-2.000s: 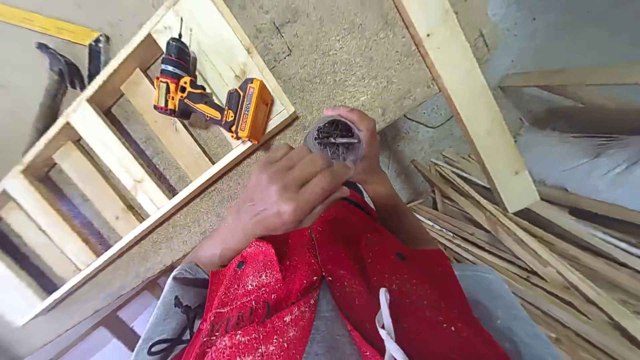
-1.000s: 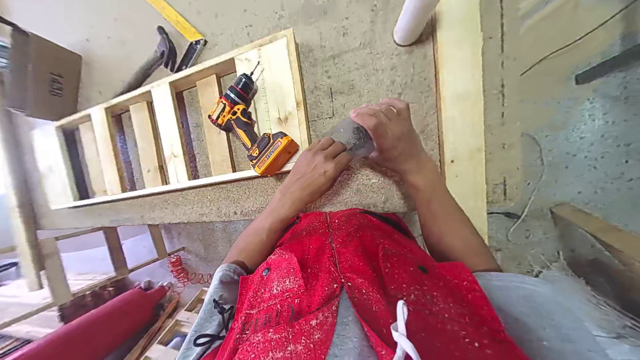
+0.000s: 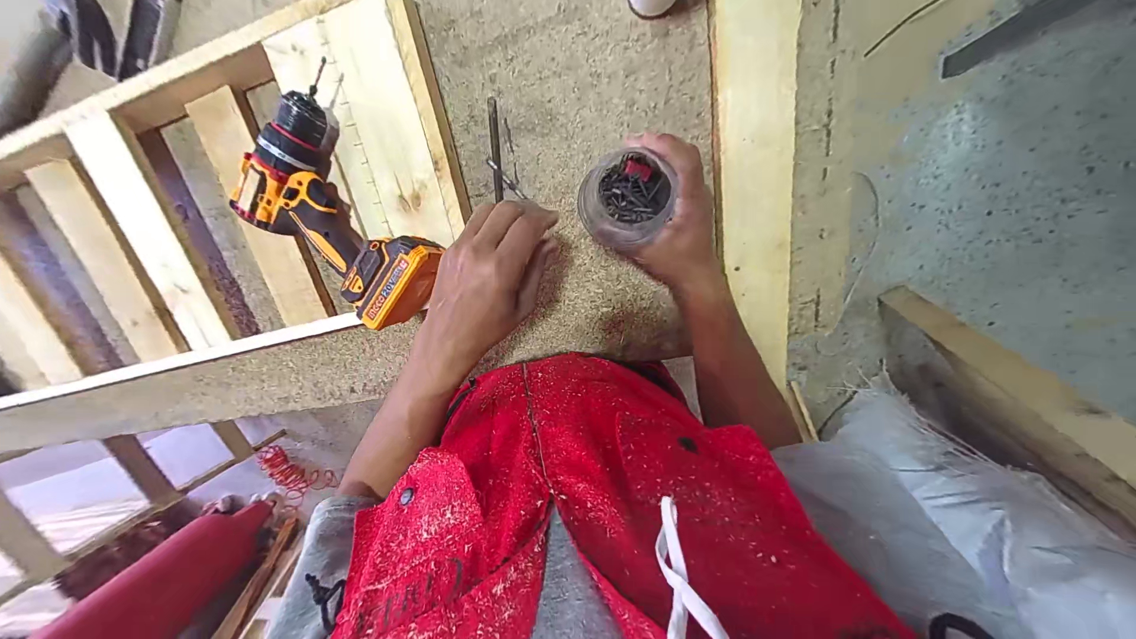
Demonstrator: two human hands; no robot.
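My right hand (image 3: 679,213) is closed around a clear plastic container (image 3: 603,222) of dark screws (image 3: 632,197), with a small red piece among them. To its left, my left hand (image 3: 497,266) rests low over the particle board, fingers curled; whether it holds something is hidden. Just beyond its knuckles lies a thin dark metal rod (image 3: 494,146), with a screw or nail (image 3: 508,180) across it. An orange and black cordless drill (image 3: 311,195) with a bit in its chuck lies on a slatted wooden frame (image 3: 373,115), its battery close to my left wrist.
The particle-board worktop (image 3: 568,80) has a pale wooden board (image 3: 754,177) along its right side. A white cylindrical object (image 3: 652,7) stands at the far edge of view. Below left are a red cylinder (image 3: 169,577) and a coiled red hose (image 3: 288,470); a plastic sack (image 3: 958,497) lies at right.
My hands, together at the container one second ago, are now apart. The container's open top with the screws faces the view again. The view has shifted.
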